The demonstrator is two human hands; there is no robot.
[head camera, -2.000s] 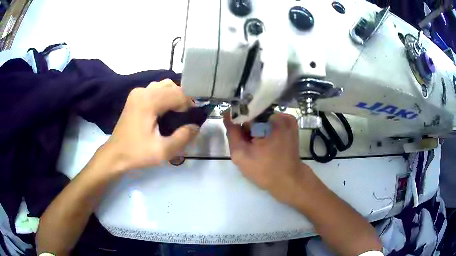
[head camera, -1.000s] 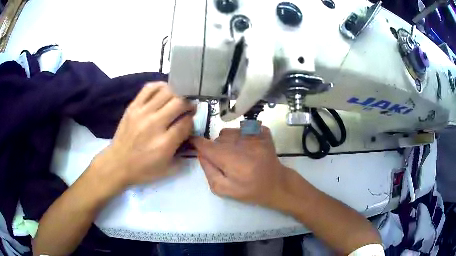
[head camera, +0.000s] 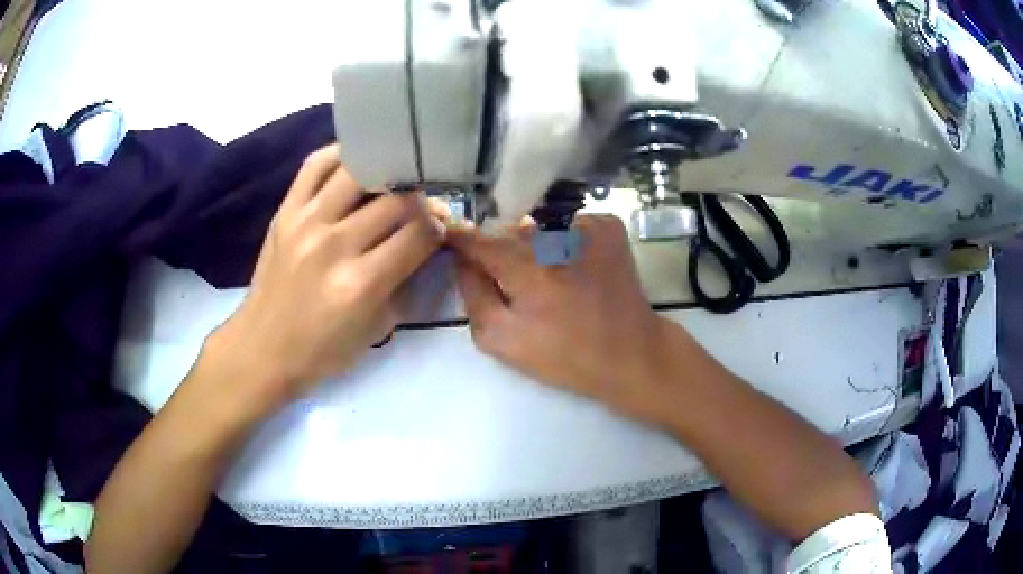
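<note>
A dark purple-navy garment (head camera: 191,202) lies bunched left of the white sewing machine head (head camera: 471,101) and runs under my left hand. My left hand (head camera: 337,252) pinches the fabric edge just left of the needle area. My right hand (head camera: 561,297) is against it, its fingertips meeting the left ones below the presser foot (head camera: 458,207). A small pale piece shows at the foot, mostly hidden by the fingers. Whether my right fingers grip fabric cannot be seen.
Black-handled scissors (head camera: 735,256) lie on the machine bed under the arm. A thread tension assembly (head camera: 664,168) hangs above my right hand. White and navy cut panels (head camera: 931,482) are heaped at the right. A pale green patch (head camera: 67,519) shows at lower left.
The view has shifted, so the machine sits higher in the picture. Both hands have moved up close to the presser foot, and the pale strip seen between them is now mostly covered.
</note>
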